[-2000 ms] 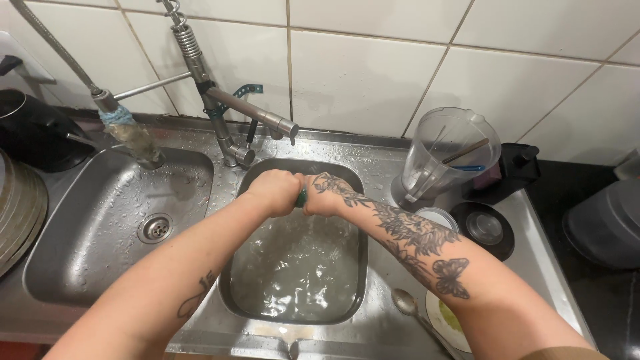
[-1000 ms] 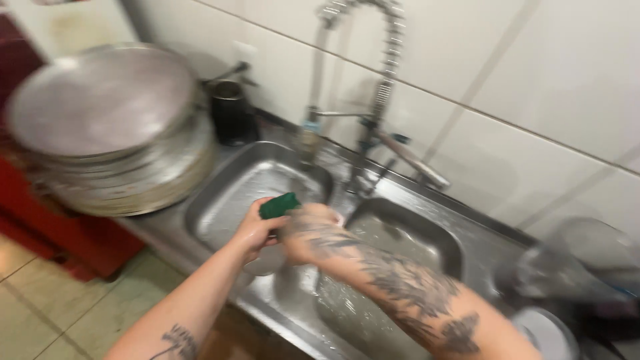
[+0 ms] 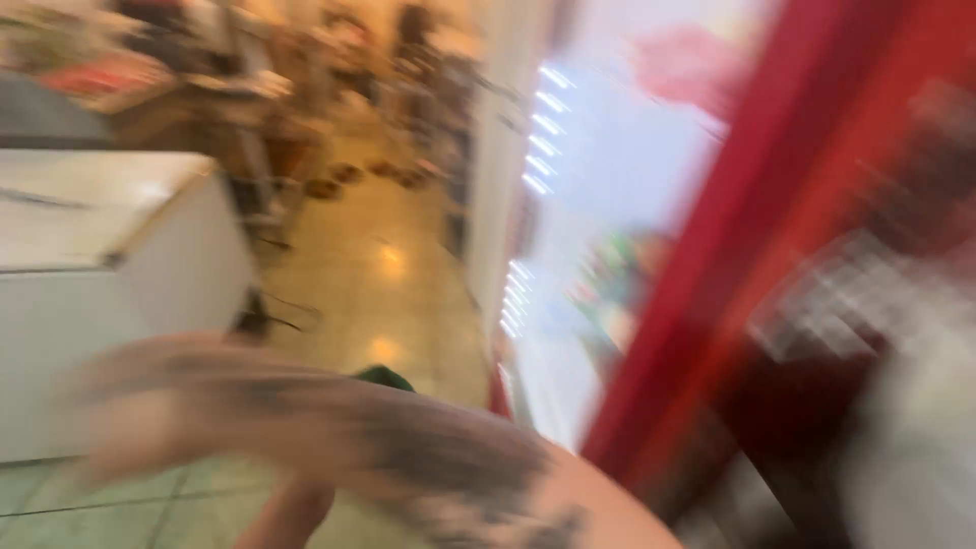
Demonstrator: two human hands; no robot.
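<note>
Motion blur softens the whole head view. My tattooed right forearm crosses the lower part, and my right hand is at the lower left, too blurred to show its fingers or anything in them. Beneath it, part of my left forearm rises from the bottom edge, while my left hand is hidden behind the right forearm. A dark green thing, perhaps a cloth or scouring pad, shows just above the right forearm; what holds it is hidden.
A white cabinet or chest stands at the left. A tiled floor runs back through the middle towards blurred furniture. On the right are a red upright frame and a lit display case or fridge with blurred items.
The view has swung away from the sinks to the floor and red frame. One second ago my left hand held the green thing above the left sink; my right hand was beside it.
</note>
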